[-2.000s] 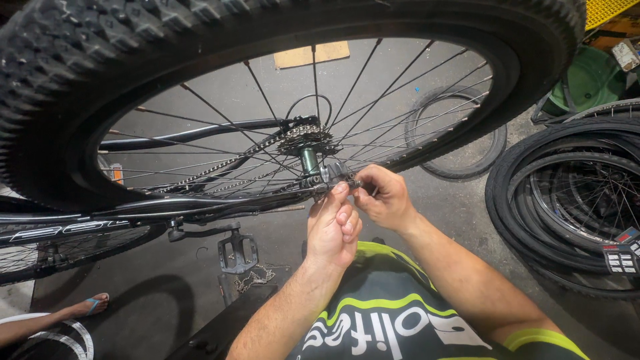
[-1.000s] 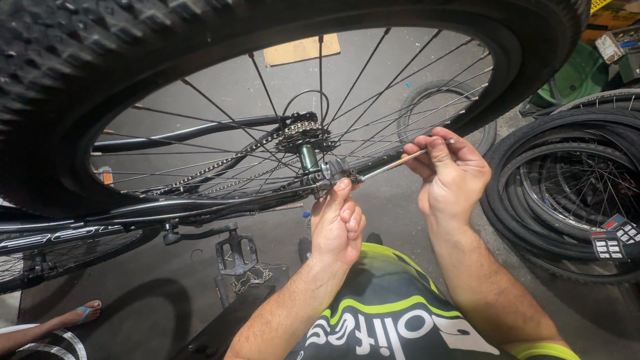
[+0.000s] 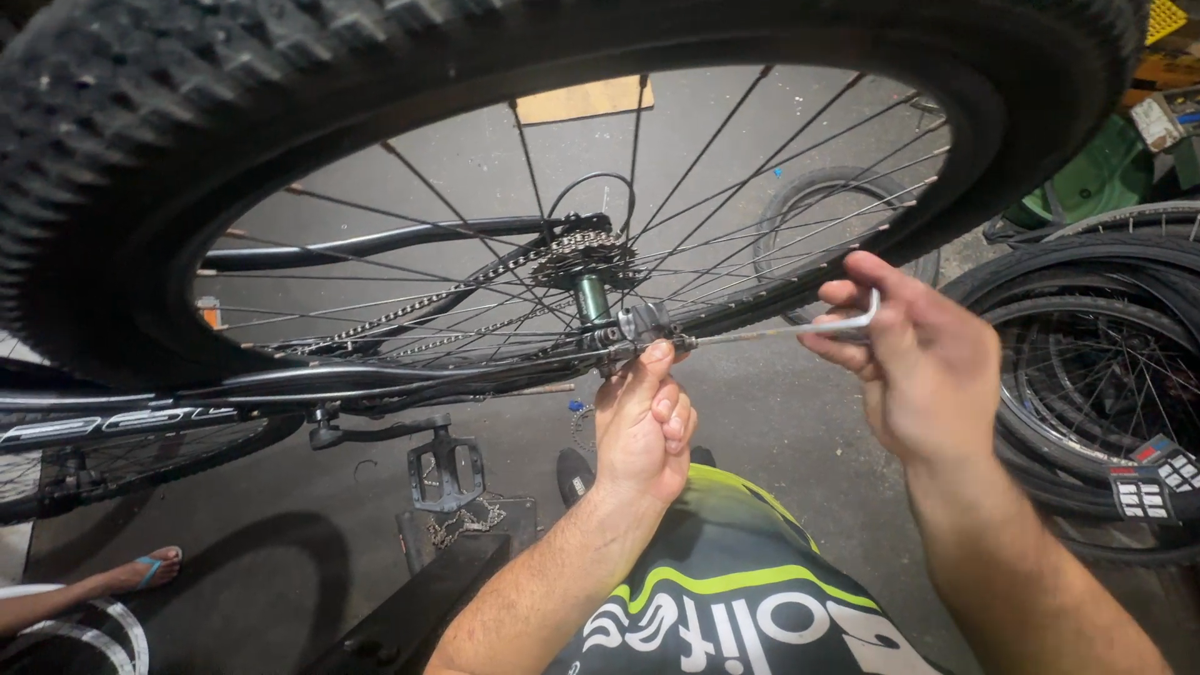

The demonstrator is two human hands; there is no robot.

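Observation:
A bicycle's rear wheel with a knobby tyre (image 3: 1022, 112) fills the upper view, its green hub (image 3: 591, 298) and cassette (image 3: 586, 255) near the middle. My left hand (image 3: 647, 422) is closed at the disc brake caliper (image 3: 647, 323) beside the hub, thumb pressed on its lower side; what its fingers hold is hidden. My right hand (image 3: 909, 347), to the right, holds the bent short arm of an L-shaped hex key (image 3: 834, 325). The key's long shaft points left, its tip at the caliper. The chain (image 3: 403, 314) runs left from the cassette.
A pedal (image 3: 446, 473) hangs below the frame, above a loose chain (image 3: 466, 521) on a dark stand. Tyres and wheels (image 3: 1097, 375) are piled at right, by a green container (image 3: 1087, 178). Another person's foot (image 3: 150, 568) shows at lower left. A loose tyre (image 3: 797, 202) lies behind the wheel.
My right hand has moved right, away from the caliper, and the hex key has come into clear sight. Since one second ago the hand has turned and lowered around the key. My left hand stays at the caliper.

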